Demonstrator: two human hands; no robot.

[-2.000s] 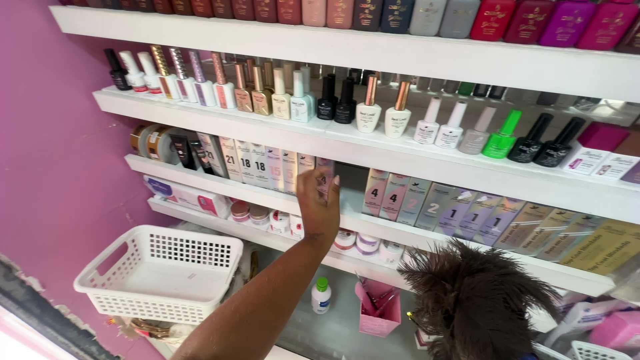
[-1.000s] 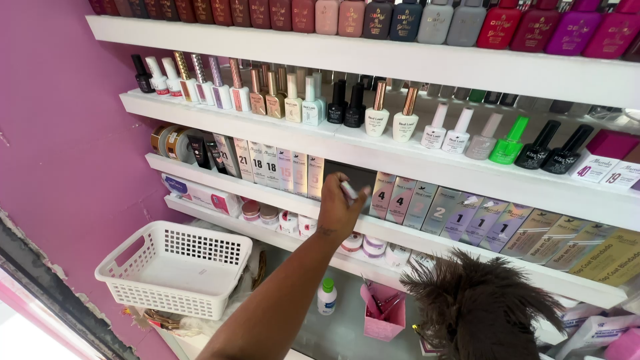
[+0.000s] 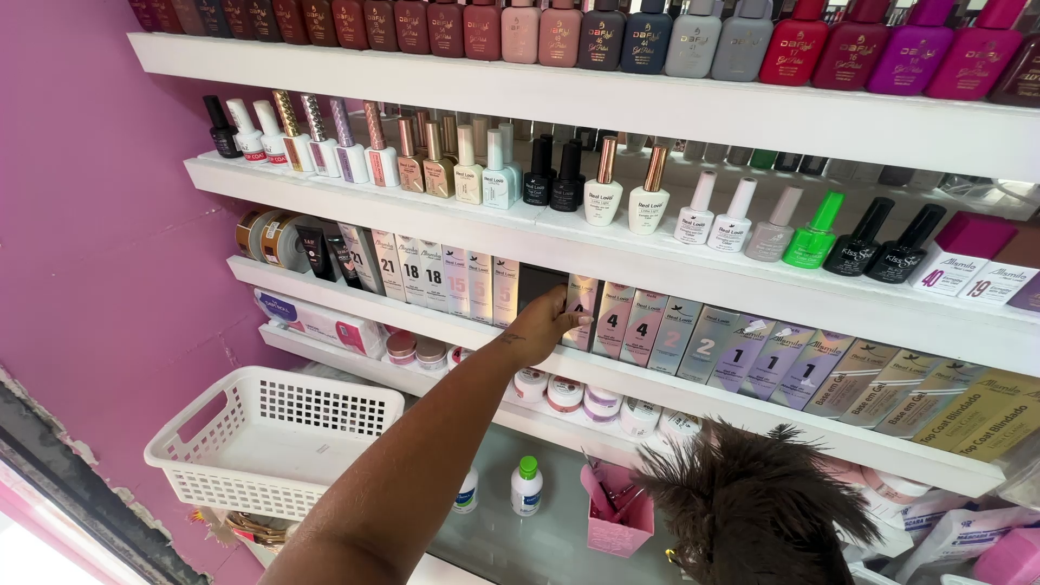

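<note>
My left hand (image 3: 546,325) reaches up to the third shelf, its thumb over the front of a slim upright cardboard box (image 3: 581,296) marked 4. That box stands at the left end of the other boxes marked 4 (image 3: 613,319). Left of my fingers is a dark gap (image 3: 540,283), then a box marked 5 (image 3: 505,292). The fingertips behind the box are partly hidden. A dark feather duster (image 3: 747,504) rises at the lower right; its handle is out of sight. My right hand is not visible.
Nail polish bottles line the upper shelves (image 3: 520,207). Small jars (image 3: 565,393) stand on the shelf below. A white plastic basket (image 3: 272,479) sits at lower left. Beneath the shelves are a green-capped bottle (image 3: 526,487) and a pink holder (image 3: 619,532) with tools.
My left hand has moved right along the shelf, from beside the boxes marked 5 to those marked 4. A box under my thumb now stands left of the two others marked 4.
</note>
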